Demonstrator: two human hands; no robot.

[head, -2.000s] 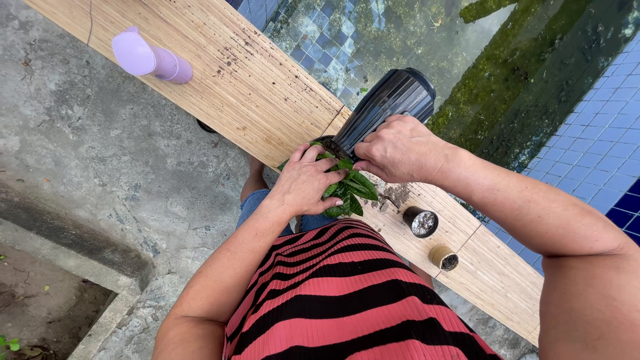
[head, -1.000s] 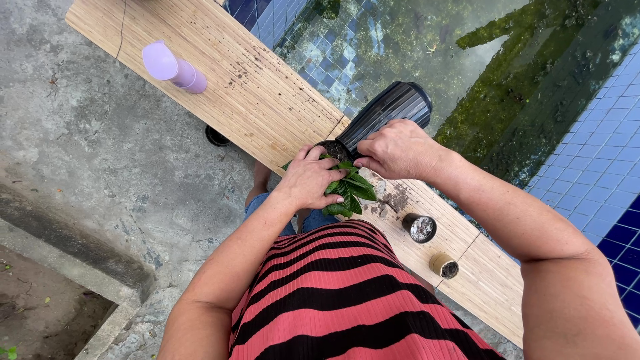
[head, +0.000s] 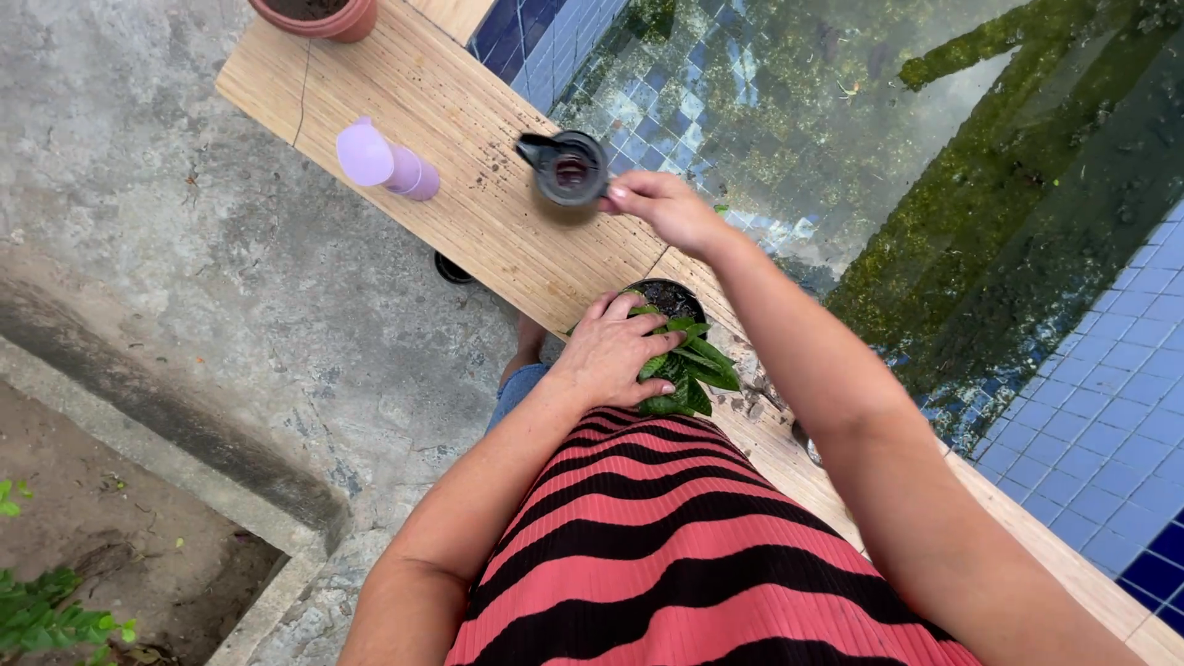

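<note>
My left hand (head: 622,356) rests with spread fingers on the green leaves of a potted plant (head: 689,370), pressing them towards me. Behind the leaves shows the dark, wet-looking soil in its black pot (head: 668,298). My right hand (head: 661,208) grips the handle of a dark, spouted pitcher (head: 571,171), which is upright over the wooden plank, its spout pointing left. Whether the pitcher touches the plank I cannot tell. A lilac plastic bottle or sprayer (head: 393,165) is to the left of the pitcher.
A terracotta-coloured pot with soil (head: 338,20) is at the plank's upper left end. Loose soil dots the wooden plank (head: 444,102). Beyond its far edge lies a tiled pool with murky water (head: 768,139). Beneath my right arm, a small cup (head: 807,442) is mostly hidden.
My right hand has moved up and left with the pitcher, which was tilted at the plant pot and is now upright. My left hand has stayed on the leaves.
</note>
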